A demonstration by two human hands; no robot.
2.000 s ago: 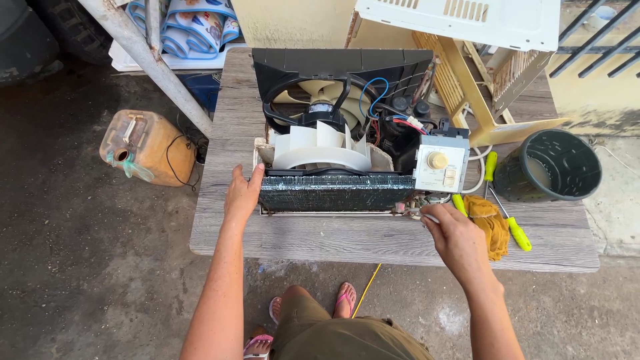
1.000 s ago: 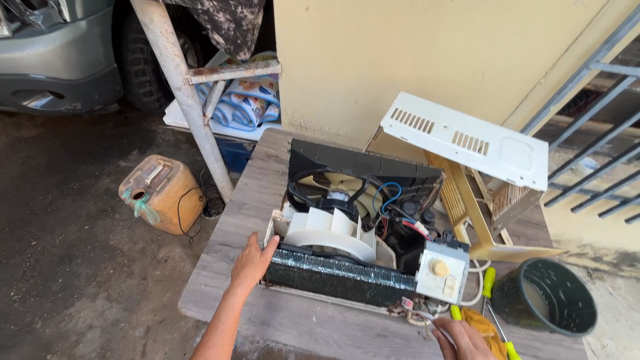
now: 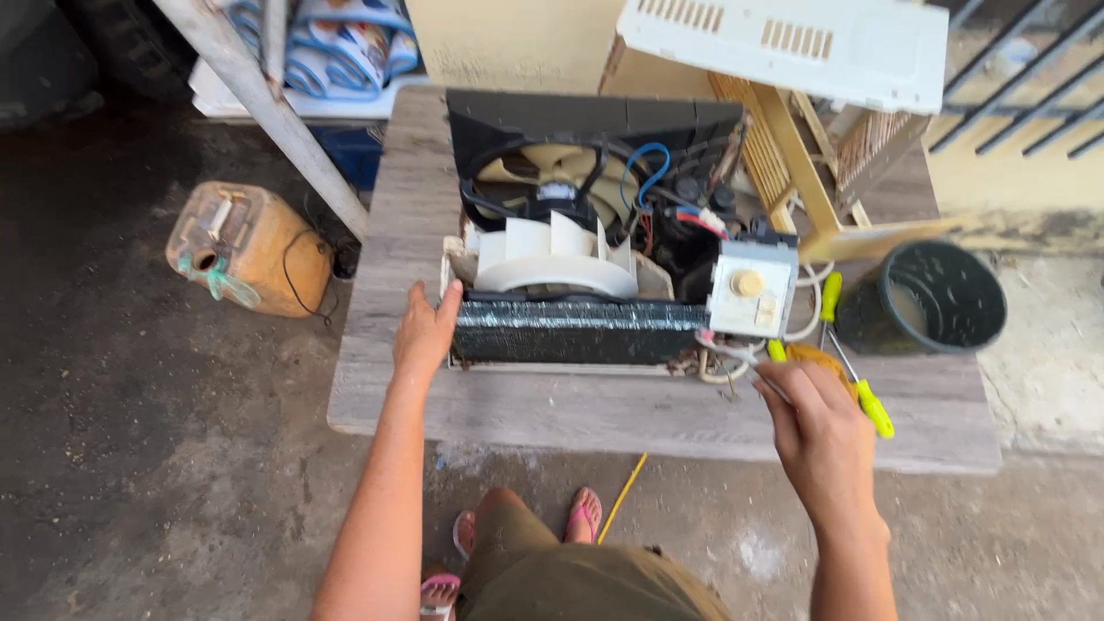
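Observation:
An opened window air conditioner stands on a wooden table, its finned coil [image 3: 578, 336] facing me. Behind the coil sit a white blower wheel [image 3: 556, 259] and a beige fan [image 3: 552, 168]. My left hand [image 3: 424, 332] rests against the unit's left front corner, thumb at the coil's edge. At the lower right, my right hand [image 3: 811, 414] pinches a thin, light-coloured handle or rod, whose far end lies by the pipes and pale cable beside the coil; its kind is unclear. The control box with a knob [image 3: 749, 285] stands just above this spot.
Right of the unit are a dark bucket [image 3: 923, 297], screwdrivers with yellow-green handles [image 3: 875, 409] and an orange-brown glove [image 3: 819, 358]. A removed casing with a white vented panel [image 3: 785, 43] is behind. A plastic jerrycan [image 3: 250, 250] stands on the ground at left, near a metal post [image 3: 285, 129].
The view swung toward the wall and vehicle, then back down. My left hand stays at the unit's left corner and my right hand near its lower right corner; nothing on the table has plainly moved.

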